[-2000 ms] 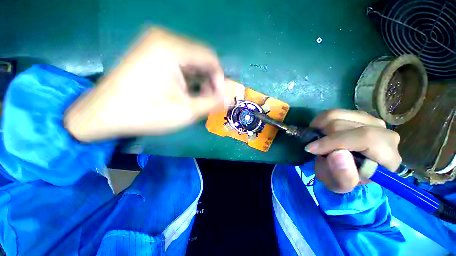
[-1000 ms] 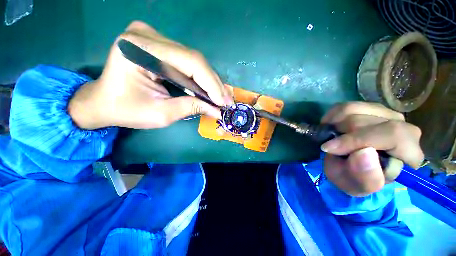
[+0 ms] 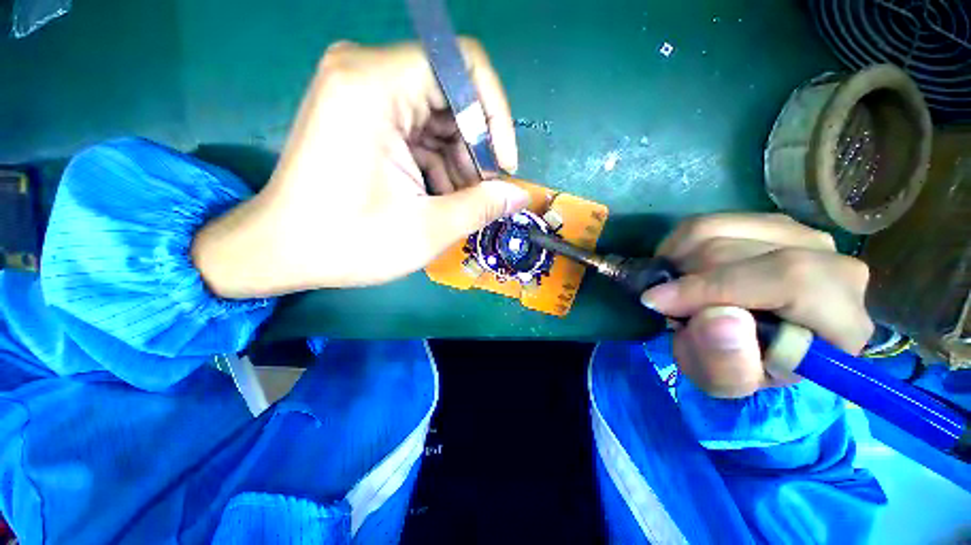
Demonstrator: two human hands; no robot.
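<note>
The orange soldering jig (image 3: pixel 580 229) lies on the green bench near its front edge. The round workpiece (image 3: pixel 513 246), a dark ring with a shiny edge and small legs, sits in its middle. My left hand (image 3: pixel 389 176) holds the flat tweezers (image 3: pixel 451 80) steeply, at the upper left of the workpiece; my thumb hides part of the jig, and the tweezer tips are hard to see. My right hand (image 3: pixel 761 293) grips the soldering iron (image 3: pixel 868 389) by its black grip. The iron's tip is over the upper right part of the workpiece; contact cannot be told.
A round tan-brown pot (image 3: pixel 783 154) with grey bits inside stands at the right. Behind it is a black fan with a wire guard (image 3: pixel 900 43). A brown box (image 3: pixel 926 256) is at the far right. A clear plastic bag (image 3: pixel 40 13) lies far left. A small shiny piece (image 3: pixel 667 49) lies behind the jig.
My left hand first came to the workpiece with the tweezers, then turned them steeper and moved slightly right. The iron's tip shifted left, further over the workpiece.
</note>
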